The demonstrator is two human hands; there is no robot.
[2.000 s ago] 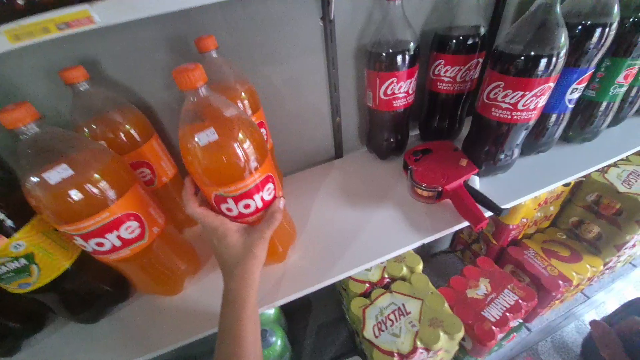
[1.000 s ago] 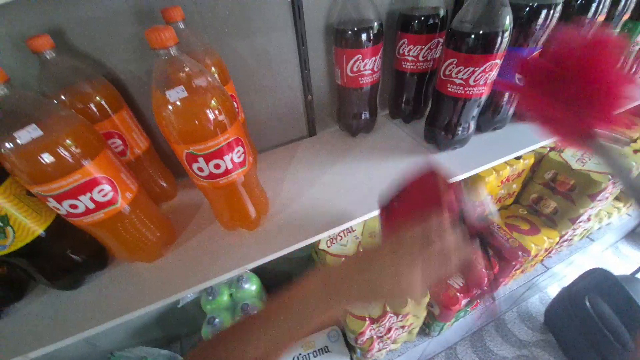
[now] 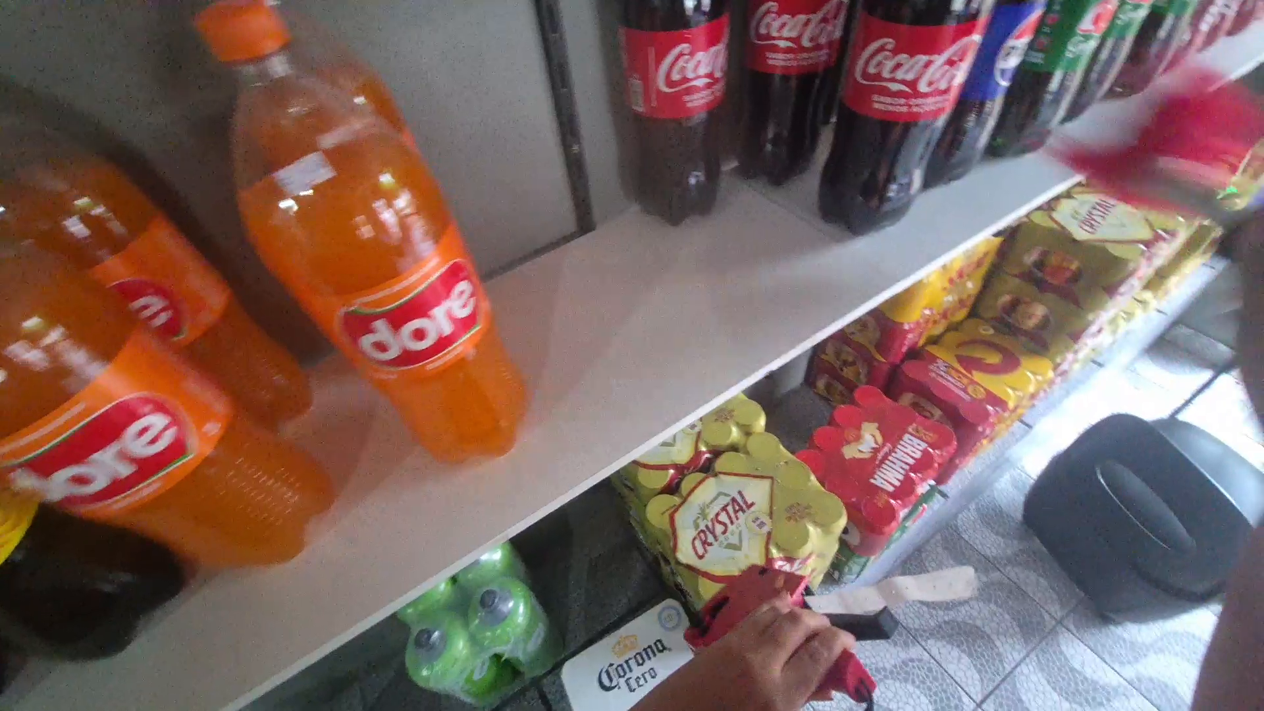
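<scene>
My left hand [image 3: 780, 647] is closed around the handle of a red handheld price labeler [image 3: 755, 602] at the lower middle. A pale strip of label paper [image 3: 899, 590] sticks out from it to the right. At the right edge, my right hand [image 3: 1246, 232] shows only in part, dark and blurred, at the handle of a red, fluffy duster [image 3: 1185, 138]. The duster is blurred beside the shelf's front edge, near the far bottles. A plastic bottle of orange soda [image 3: 395, 296], with a small white sticker, stands upright on the white shelf [image 3: 632, 326], touched by neither hand.
More orange soda bottles [image 3: 128, 425] stand at left, cola bottles [image 3: 899, 109] at the upper right. Beneath are packs of beer cans [image 3: 731, 523], green bottles in plastic wrap [image 3: 484, 622] and a white box [image 3: 632, 662]. A dark grey container [image 3: 1145, 513] is on the tiled floor.
My left hand was on an orange soda bottle two seconds ago, with the labeler lying on the shelf. That hand now holds the labeler below the shelf edge. The red duster has come into view.
</scene>
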